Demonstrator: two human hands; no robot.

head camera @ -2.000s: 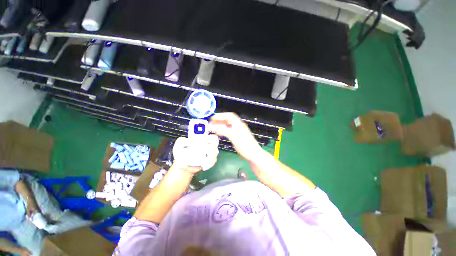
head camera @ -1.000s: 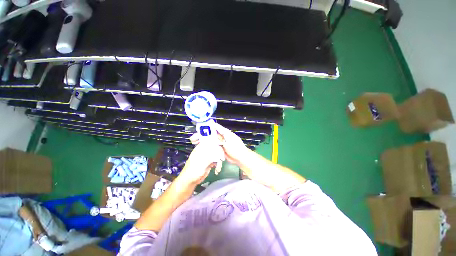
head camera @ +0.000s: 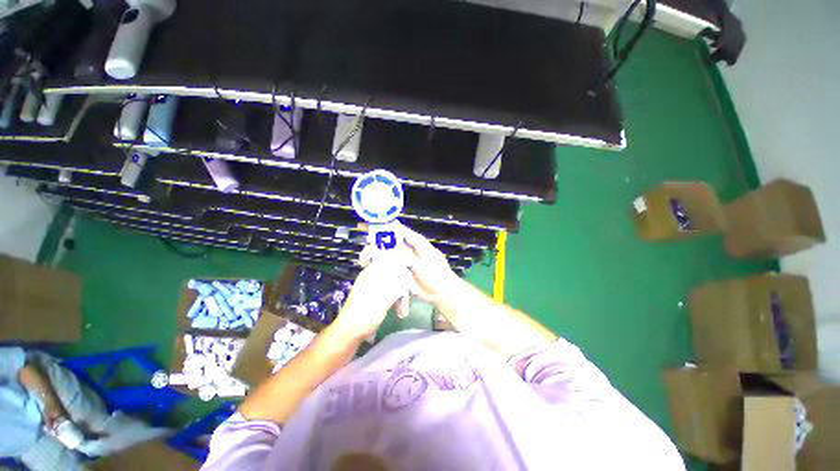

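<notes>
A white handheld fan (head camera: 378, 196) is held upright in front of me, its round head up and its small dark display lit just below the head. My left hand (head camera: 373, 285) is wrapped around the handle. My right hand (head camera: 420, 263) is against the handle from the right, fingers near the display. The lower handle is mostly hidden by my hands, so the exact finger placement is hard to see.
The black rack (head camera: 368, 55) with several fans and hanging cords stands ahead. Cartons of light blue (head camera: 224, 304), white (head camera: 214, 361) and dark (head camera: 311, 292) fans sit lower left. A seated person (head camera: 55, 405) is far left. Brown cartons (head camera: 751, 322) stand right.
My right hand has come in from beside the fan to the handle. The head view has shifted, and the fan stands more upright than a second ago.
</notes>
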